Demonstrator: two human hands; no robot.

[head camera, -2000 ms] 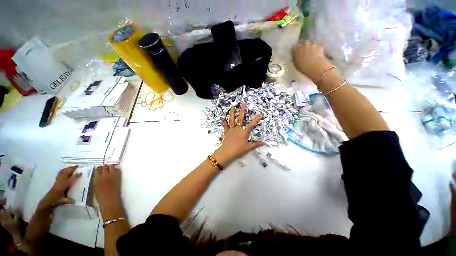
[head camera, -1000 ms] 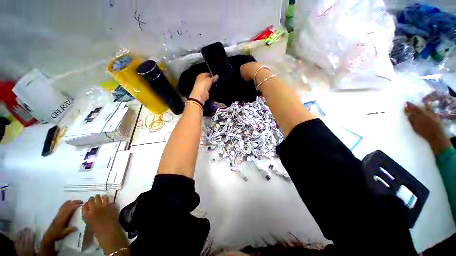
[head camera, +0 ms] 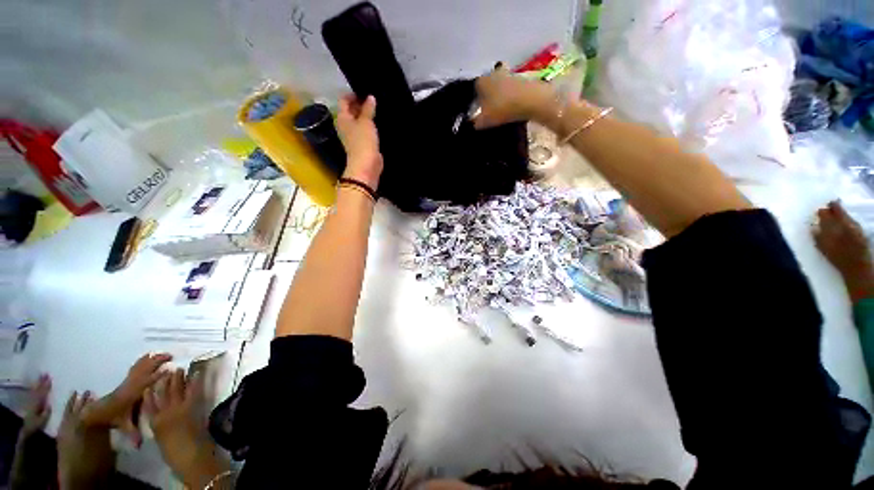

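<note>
A soft black bag (head camera: pixel 450 158) lies behind the heap of white-grey coiled cables (head camera: pixel 508 249). A long dark flat piece (head camera: pixel 364 48) stands up at its left; I cannot tell if it is a flap or a separate thing. My left hand (head camera: pixel 360 139) has its fingers closed at the bag's left edge, below this piece. My right hand (head camera: pixel 513 96) grips the bag's upper right edge, its fingertips partly hidden. A small shiny bit shows by those fingertips. A few cables lie loose at the heap's front edge.
Left of the bag are a dark cylinder (head camera: pixel 321 134) and a yellow roll (head camera: pixel 287 139). White boxes (head camera: pixel 216 225) are stacked further left, near a neighbour's hands (head camera: pixel 168 412). A blue-edged bag (head camera: pixel 613 287) is right of the heap. Another person's hand (head camera: pixel 843 239) is at far right.
Both hands have moved from the heap and the area beside it to the bag. The dark piece now stands higher and further left. A black tray seen at right a second ago is out of sight.
</note>
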